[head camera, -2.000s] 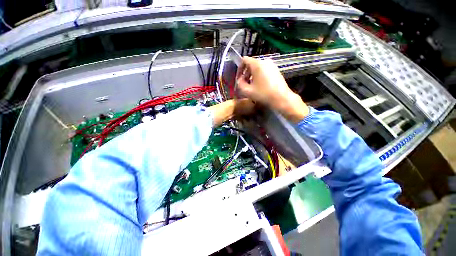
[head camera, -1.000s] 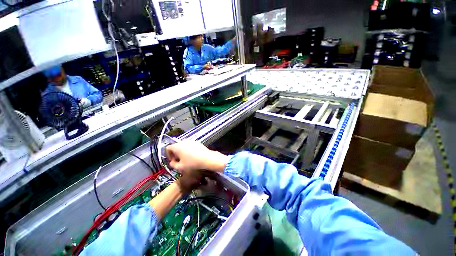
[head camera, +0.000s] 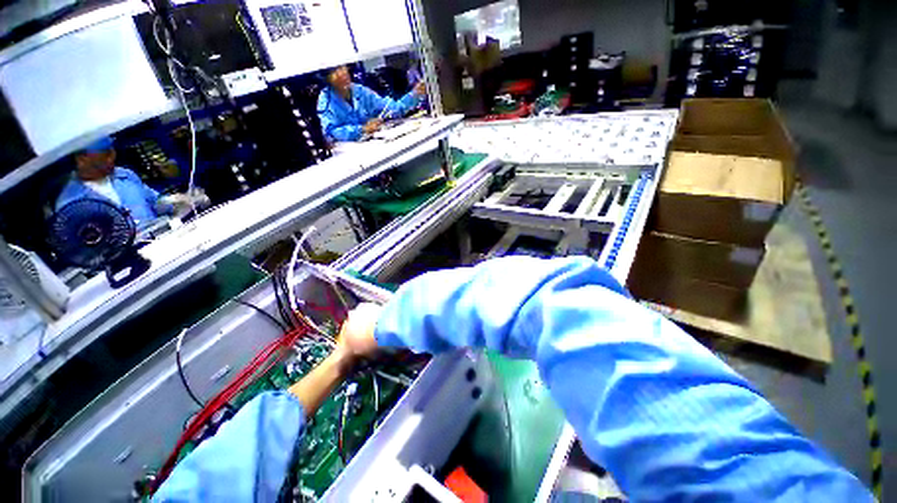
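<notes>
The open light-grey enclosure [head camera: 221, 356] lies at the lower left, with a green circuit board [head camera: 317, 450] on its floor. My right hand [head camera: 361, 331] is at the inner side of the enclosure's right end wall, its fingers hidden from view. My left hand [head camera: 329, 375] reaches up beside it from below, its fingers hidden behind the right hand and wall area. Red wires [head camera: 236, 385] run along the far side of the board. A white cable [head camera: 294, 267] loops up by the back wall, near black cables [head camera: 282, 293]. What either hand holds cannot be seen.
A raised white shelf [head camera: 285, 190] with a black fan [head camera: 91, 233] runs behind the enclosure. Two people in blue sit beyond it. The conveyor frame [head camera: 561, 208] extends ahead. Cardboard cartons [head camera: 718, 211] stand at right. A red-orange object [head camera: 465, 485] lies below the end wall.
The camera view has lifted from the enclosure to the wider hall. My right hand has moved from the white cable's loop down to the end wall, and its forearm lies further across the wall.
</notes>
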